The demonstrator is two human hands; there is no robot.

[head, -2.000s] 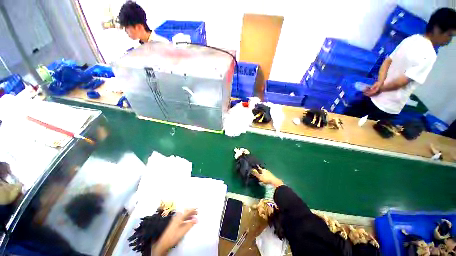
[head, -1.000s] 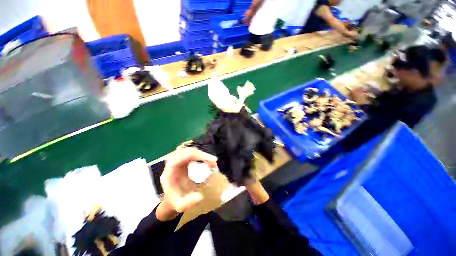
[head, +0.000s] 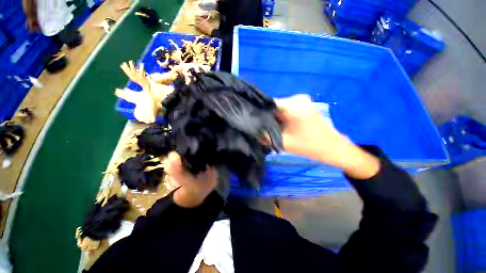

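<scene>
A large black layered figure part (head: pixel 221 114) with beige limb-like pieces sticking out at its upper left is held up in front of my chest. My left hand (head: pixel 189 178) supports it from below at the left; its fingers are partly hidden. My right hand (head: pixel 314 130) grips its right side, with something white at the fingers that is too blurred to name. The large blue crate (head: pixel 341 69) stands behind and to the right, with a pale sheet partly visible inside behind my right hand.
A shallow blue tray (head: pixel 152 64) holds beige limb pieces. Several black and beige figures (head: pixel 141 171) lie along the bench edge at the left. The green conveyor (head: pixel 64 154) curves beyond them. Blue crates (head: pixel 402 45) stand at the upper right. A person's white shirt (head: pixel 53 15) shows upper left.
The view has turned right, toward the large crate. The figure is now held between both hands; my right hand has moved up to its right side. The white wad is no longer clear in my left hand.
</scene>
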